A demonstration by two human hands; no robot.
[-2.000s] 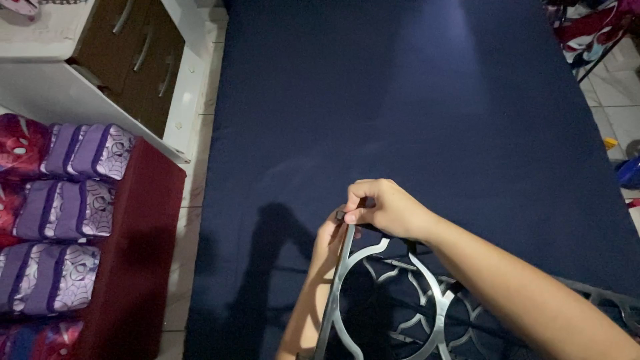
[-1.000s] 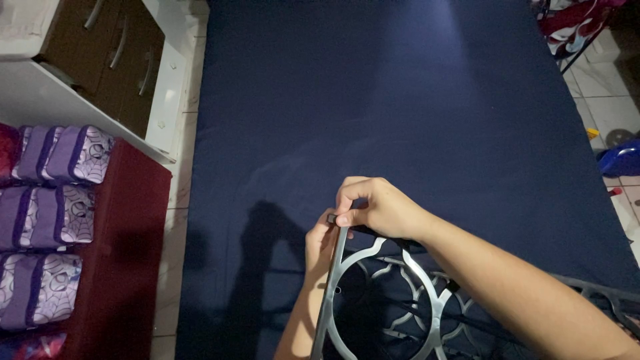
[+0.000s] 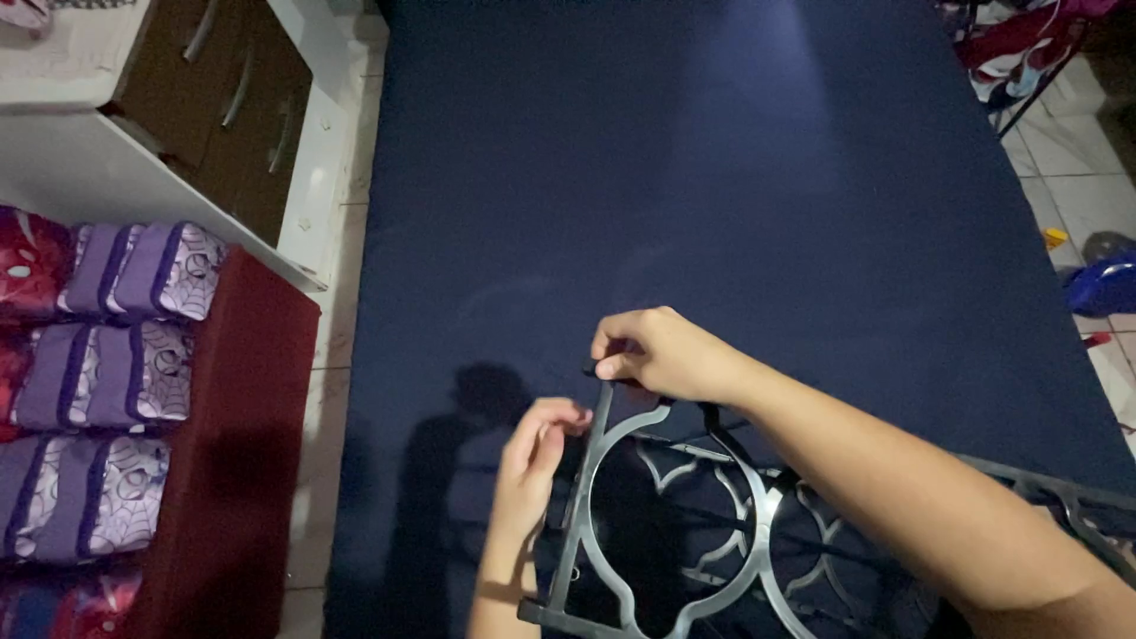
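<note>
A dark grey panel with curved openwork stands at the lower middle of the view, with more openwork panels behind it. My right hand pinches a small black piece at the upper end of the panel's straight edge bar. Just left of that bar is my left hand, its fingers curled loosely and apart from the thumb; a fingertip reaches the bar, and no held object shows in it. A dark blue cloth-covered surface lies beneath.
At left, purple and white web-patterned packs sit on a dark red surface, below a white cabinet with brown drawers. A blue object lies on the tiled floor at right. Patterned cloth is at upper right.
My left hand has come away from the panel's top end and moved down beside the bar. My right hand remains at the top end.
</note>
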